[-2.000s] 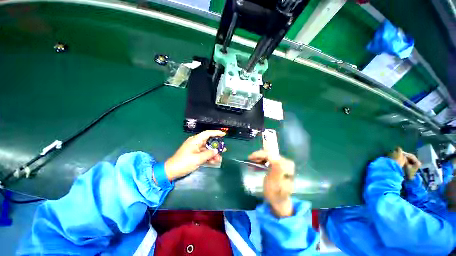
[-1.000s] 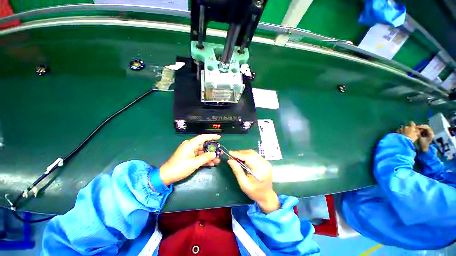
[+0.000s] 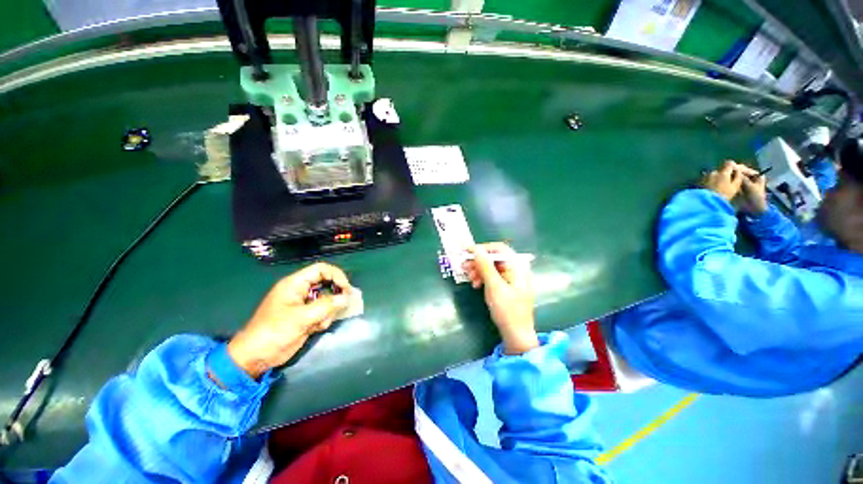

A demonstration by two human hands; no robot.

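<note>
My left hand holds a small dark round unit between thumb and fingers, in front of the press; the fingers cover much of it. A small pale pad shows beside the thumb. My right hand holds thin pale tweezers at the lower end of a narrow white adhesive sheet with small dark marks. The tweezer tips are too small to make out. The black press base stands behind my left hand, with the green press head and its clear block above.
A white dotted card lies right of the base. Round units lie at the far left and far right. A black cable runs left from a taped board. Another worker in a blue smock sits at right.
The view has shifted right. My right hand with the tweezers has moved from the unit in my left hand to the adhesive sheet. My left hand still holds the unit, now turned more out of sight.
</note>
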